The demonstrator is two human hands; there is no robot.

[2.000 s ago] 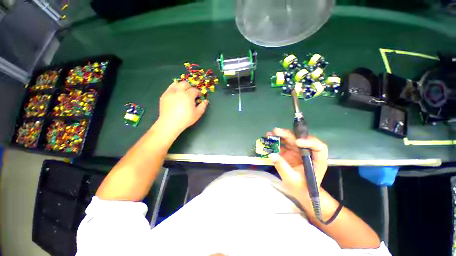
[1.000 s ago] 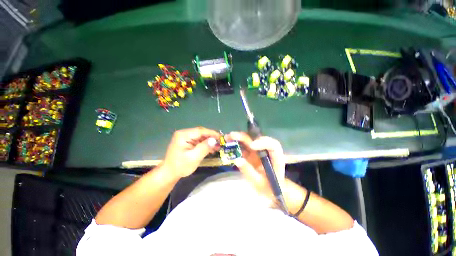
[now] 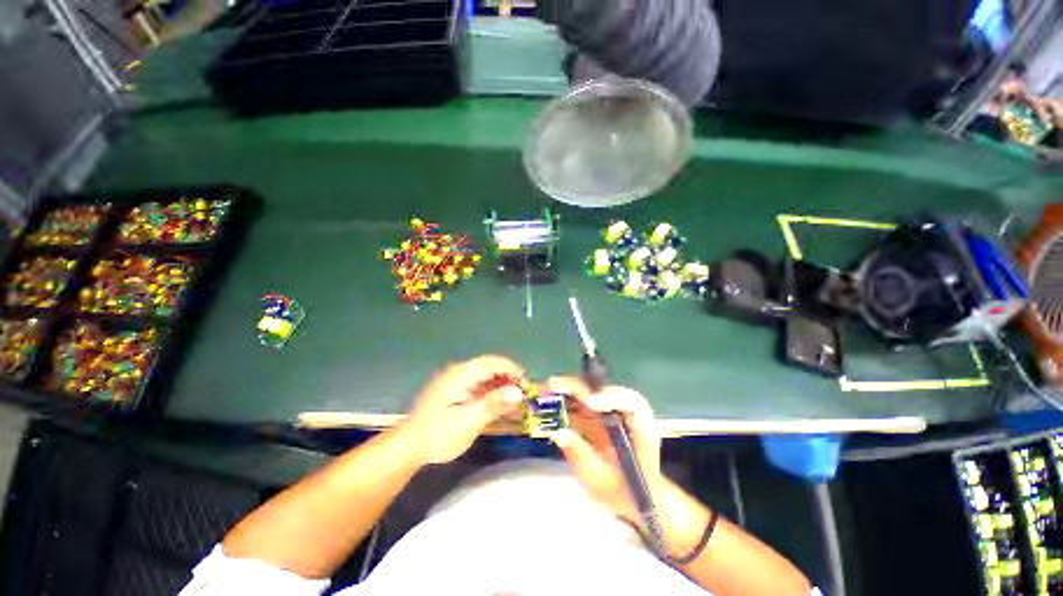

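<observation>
My left hand (image 3: 466,405) pinches a connector lead (image 3: 527,389) with yellow and red parts at the left edge of a small circuit board (image 3: 548,414). My right hand (image 3: 604,433) holds that board by its right side in the fingertips. It also holds the soldering iron (image 3: 621,448), whose silver tip points up and away, clear of the board. The loose pile of connector leads (image 3: 429,262) lies beyond my left hand. The solder reel (image 3: 523,239) stands right of the pile, with a thin solder wire (image 3: 529,296) hanging toward me.
Boards with yellow and black tops (image 3: 641,263) lie right of the reel. One board (image 3: 279,319) lies at left near the lead tray (image 3: 152,367). Black open boxes (image 3: 812,340) and a black fan unit (image 3: 903,285) are at right. The clear hood (image 3: 609,143) hangs above. A board tray (image 3: 1014,512) is lower right.
My left hand has come from the lead pile to the board with a lead. The board and iron have moved left with my right hand. The view now takes in more of the bench's far side.
</observation>
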